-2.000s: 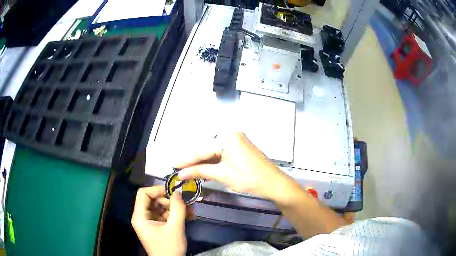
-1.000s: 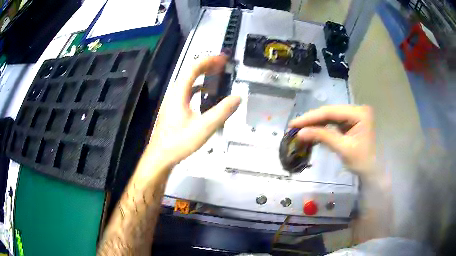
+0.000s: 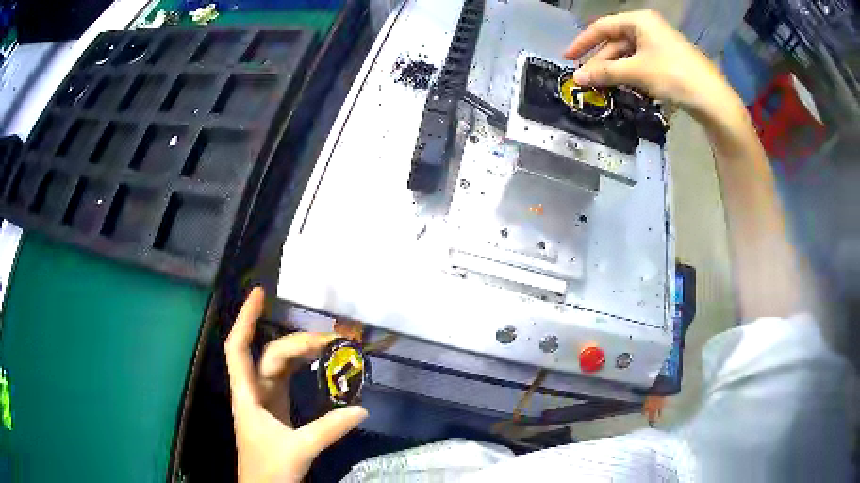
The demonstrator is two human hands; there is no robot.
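Observation:
My left hand (image 3: pixel 273 401) is at the lower left, in front of the machine, holding a round watch assembly (image 3: pixel 342 371) with a black rim and yellow centre between thumb and fingers. A second watch assembly (image 3: pixel 587 97) with a yellow centre lies in the black fixture nest (image 3: pixel 547 92) on the machine's raised metal plate. My right hand (image 3: pixel 641 61) is over that nest, its fingertips at the upper left edge of this watch. Whether the fingers grip it cannot be told.
The white machine top (image 3: pixel 363 217) carries a black cable chain (image 3: pixel 443 123). Its front edge has silver buttons and a red button (image 3: pixel 591 358). A black foam tray (image 3: pixel 141 151) lies on the green mat (image 3: pixel 94 349) at left. A red object (image 3: pixel 787 118) stands at far right.
My left hand has moved from over the cable chain to the front left and now holds a watch assembly. My right hand has carried its watch back to the nest. The nest sits nearer than two seconds ago.

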